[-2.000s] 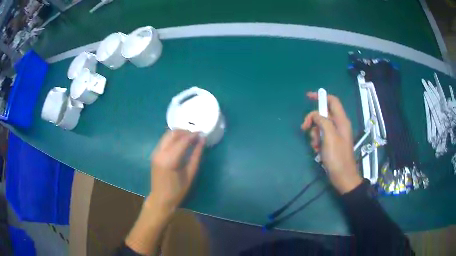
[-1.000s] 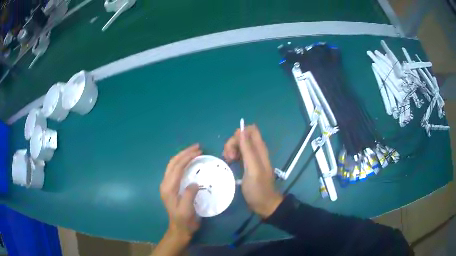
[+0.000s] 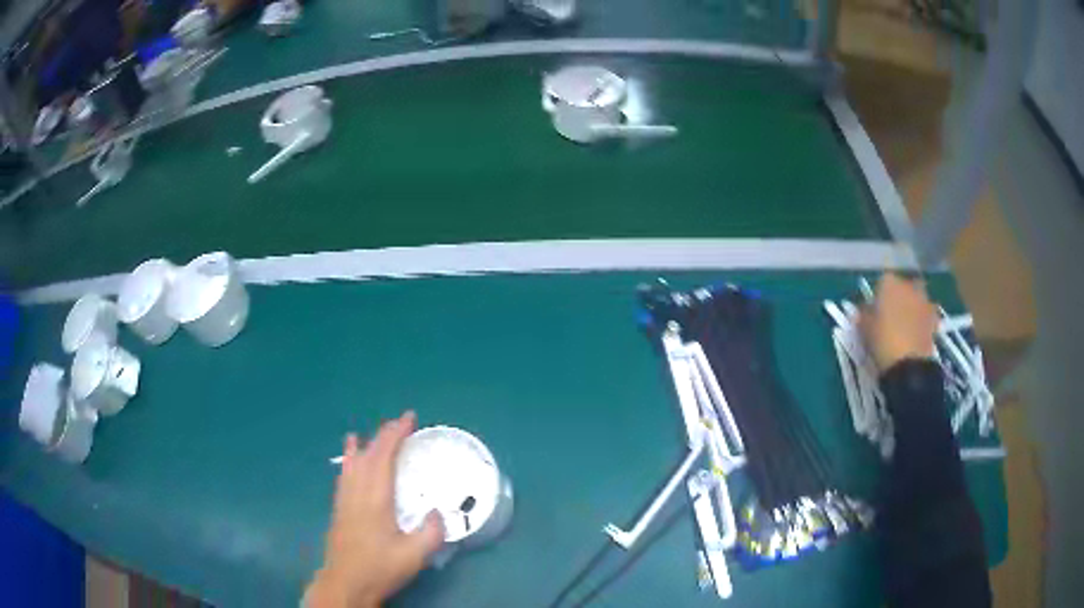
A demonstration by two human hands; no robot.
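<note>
My left hand (image 3: 378, 511) holds a white round camera housing (image 3: 446, 481) at the lower middle of the bench, with the thumb on its face, which shows small dark openings. A small white tip (image 3: 338, 460) sticks out left of my left hand; the rest of it is hidden. My right hand (image 3: 900, 318) is at the far right, over a loose pile of white antennas (image 3: 965, 368). Its fingers are bunched among the rods, and whether they grip one cannot be told.
Bent white antennas (image 3: 687, 386) lie beside a thick black cable bundle (image 3: 755, 398) right of centre. Several white housings (image 3: 212, 303) stand at left. Beyond the pale rail (image 3: 571, 257), units with rods (image 3: 585, 101) sit on the green belt. A blue bin (image 3: 36, 540) is at lower left.
My right hand has left the housing, and the white rod it held, and moved right to the antenna pile. My left hand stays on the housing. The view has tilted up, showing more belt.
</note>
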